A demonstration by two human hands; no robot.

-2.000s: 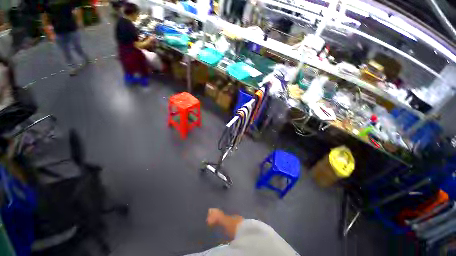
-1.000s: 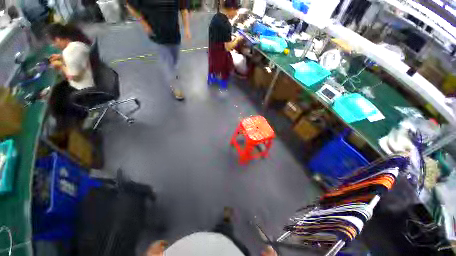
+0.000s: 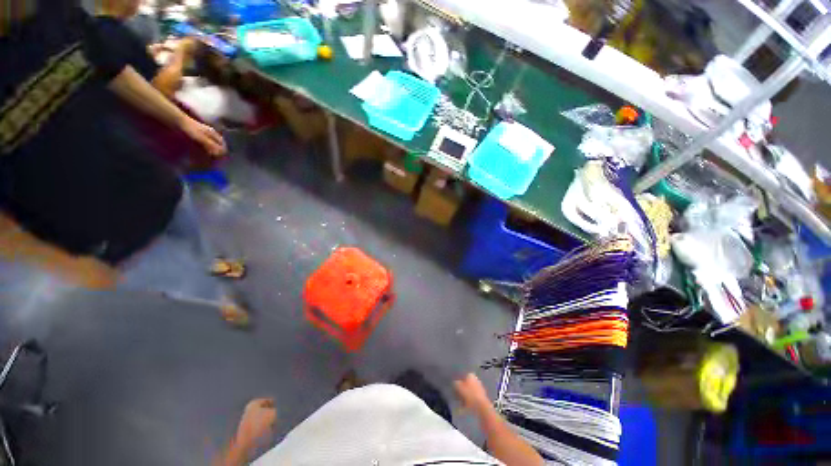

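Observation:
My left hand [image 3: 258, 419] is low in the picture, left of my white shirt. It is small and blurred, and no object shows in it. My right hand [image 3: 472, 393] is at the lower middle, beside the left edge of the wire rack, with no object visible in it. I cannot tell whether it touches the rack. The wire rack [image 3: 616, 394] holds rows of purple, white, orange and black wires [image 3: 569, 332] draped across its metal frame. A red-orange plastic stool [image 3: 349, 289] stands on the floor in front of me.
A person in a dark shirt [image 3: 91, 173] is close on the left. A green-topped bench [image 3: 556, 118] bears turquoise baskets [image 3: 401, 103], a small pale box with a screen [image 3: 451, 147] and plastic bags. Below are a blue bin [image 3: 501, 244] and cartons [image 3: 439, 198]. A yellow-lined container [image 3: 718, 377] is at right.
The view has moved nearer to the bench and wire rack. The stool now shows closer and from above. The dark-shirted person is much nearer, on the left. Both my hands show more clearly.

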